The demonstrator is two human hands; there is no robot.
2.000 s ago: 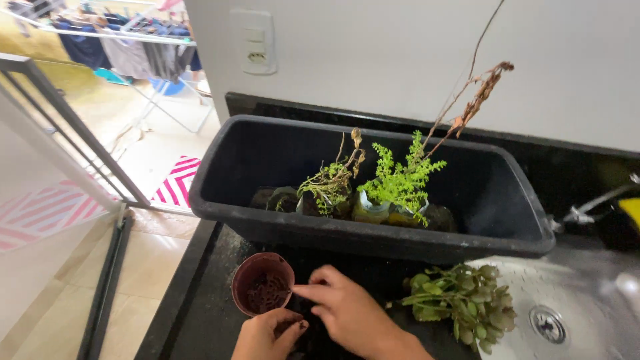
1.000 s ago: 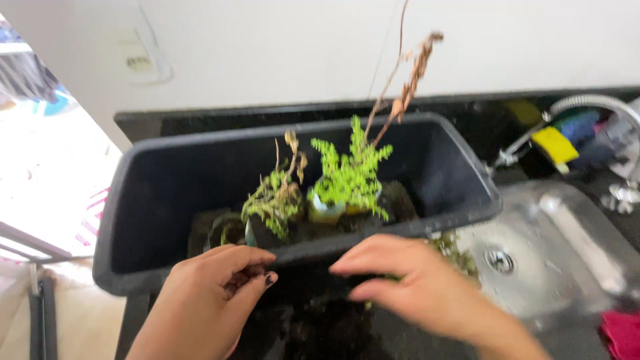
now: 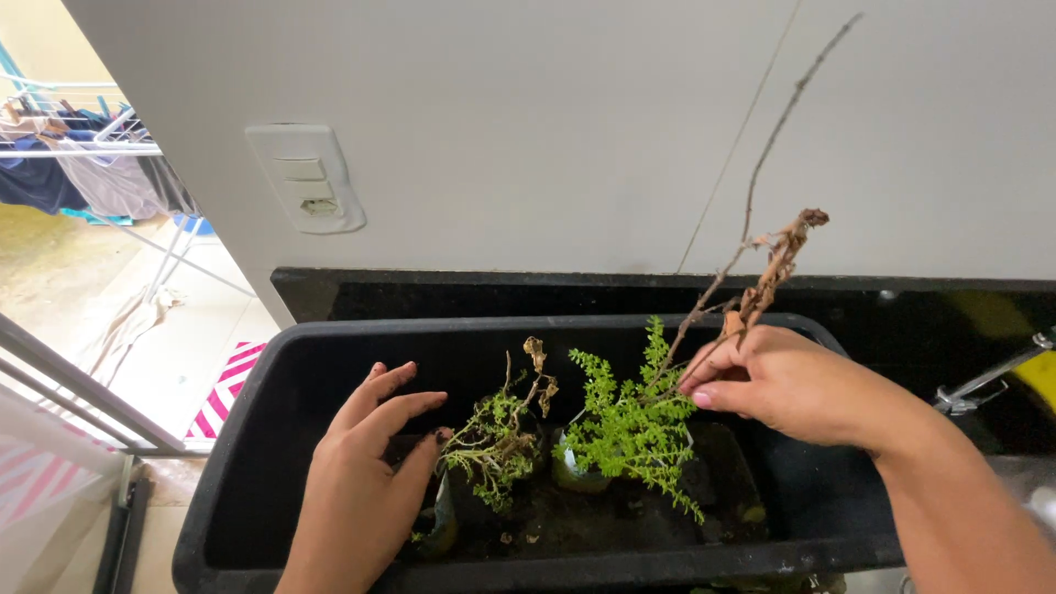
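A long black plastic planter box (image 3: 528,326) holds a bright green leafy plant (image 3: 623,412) in a small pot (image 3: 577,470), and to its left a partly dried plant (image 3: 499,445). My right hand (image 3: 767,388) pinches the dry brown stem (image 3: 701,355) low down, beside the green plant; its withered leaves and a long thin twig rise above the hand. My left hand (image 3: 371,462) reaches over the planter's left part, fingers spread and soiled at the tips, its thumb beside the dried plant. Whether the thumb touches it I cannot tell.
Behind the planter runs a black stone backsplash (image 3: 462,297) below a wall with a switch and socket plate (image 3: 307,180). A metal faucet part (image 3: 990,379) is at the right. At the left are a door frame (image 3: 91,388) and a laundry rack (image 3: 82,153).
Both hands have moved from in front of the planter to over it. My right hand has taken hold of the dry stem. The reddish pot seen two seconds ago is out of view.
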